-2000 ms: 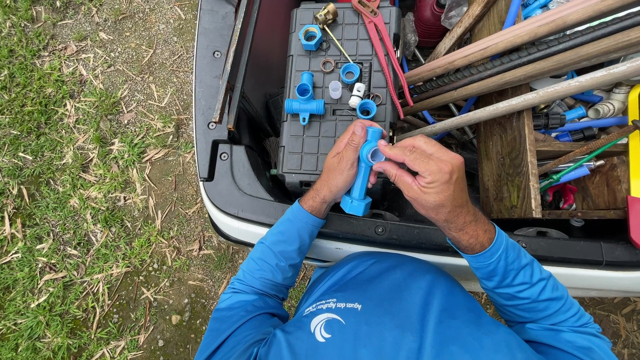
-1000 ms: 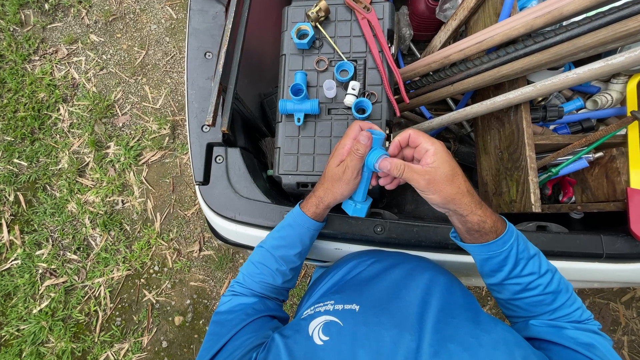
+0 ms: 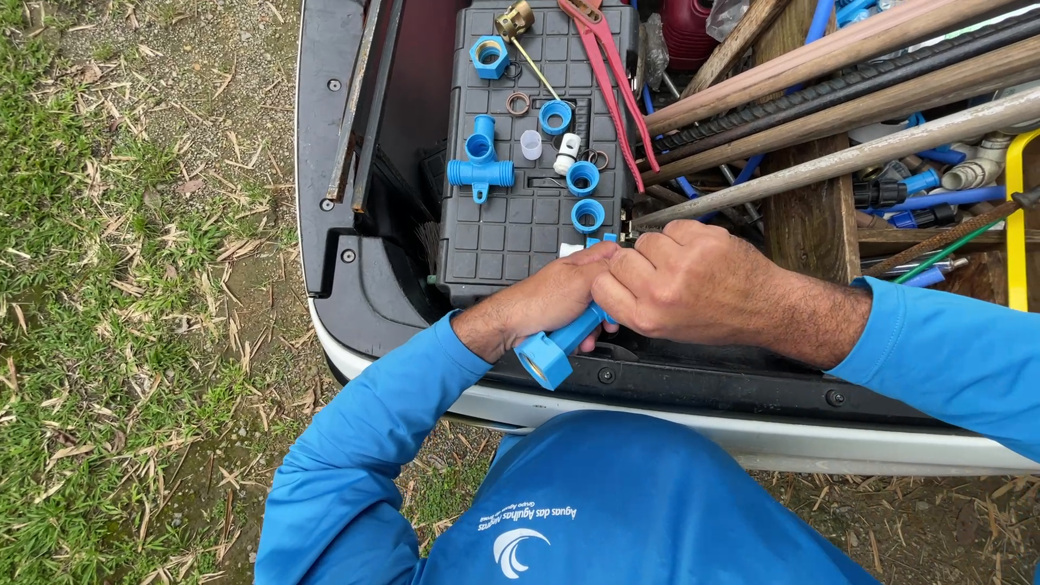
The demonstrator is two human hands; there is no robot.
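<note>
My left hand point(image 3: 552, 296) grips a blue plastic pipe fitting point(image 3: 561, 345), its hexagonal nut sticking out toward my body. Over the fitting's middle, my right hand point(image 3: 682, 284) is closed with curled fingers; what lies beneath them is hidden. A blue plastic tee fitting point(image 3: 481, 172) lies on the black plastic case point(image 3: 520, 215), with a blue hex nut point(image 3: 489, 57) behind it. Blue threaded rings point(image 3: 587, 215), a white plastic part point(image 3: 567, 154), a small translucent cup point(image 3: 530, 145) and a brownish ring point(image 3: 517, 103) are beside it. A white piece shows near my left fingers.
Red-handled pliers point(image 3: 605, 65) and a brass part point(image 3: 515, 20) with a thin rod lie on the case. Long wooden handles point(image 3: 829, 122) cross a wooden crate point(image 3: 804, 211) of fittings at right. The vehicle's rear sill point(image 3: 715, 382) runs below my hands.
My right hand has turned over and closed on top of the fitting. One more blue ring and a white piece now show on the case near my left hand.
</note>
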